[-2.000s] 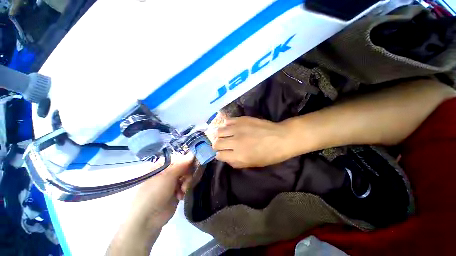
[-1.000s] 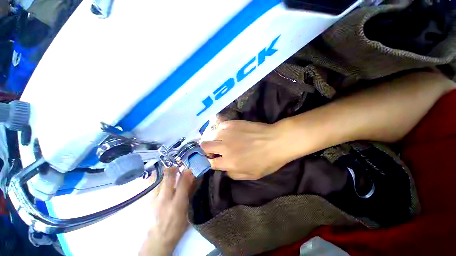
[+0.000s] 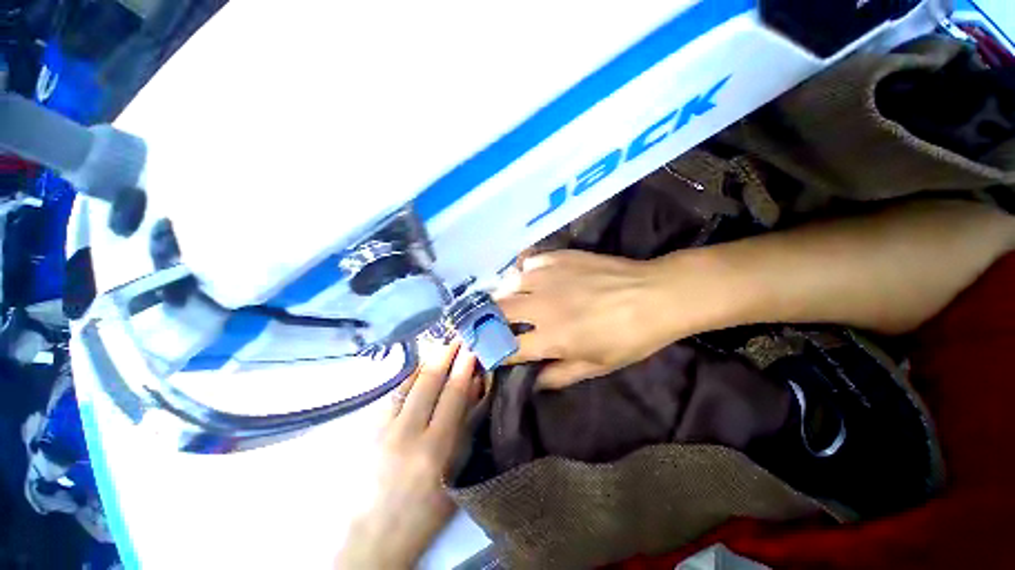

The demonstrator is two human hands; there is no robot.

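Note:
A brown woven garment (image 3: 657, 490) with smooth dark lining (image 3: 634, 406) lies bunched beside the needle area of a white sewing machine (image 3: 445, 123) marked JACK. My right hand (image 3: 590, 317) is curled on the lining, just right of the grey-blue attachment (image 3: 490, 341); its fingertips are partly hidden. My left hand (image 3: 429, 418) lies left of the garment edge, fingers side by side and tips close to the presser foot area; whether they grip cloth cannot be told. Needle and stitch line are hidden.
The curved metal bar (image 3: 278, 421) and tension dial (image 3: 378, 267) are left of and above my left hand. A grey post with a ribbed knob (image 3: 111, 161) stands at upper left. Red clothing (image 3: 974, 412) is at the right. A pale ring (image 3: 821, 423) shows on dark cloth.
The view has shifted, so the machine sits farther right in the picture. My left fingers, bent two seconds ago, are now straighter beside the foot. My right hand stays by the attachment.

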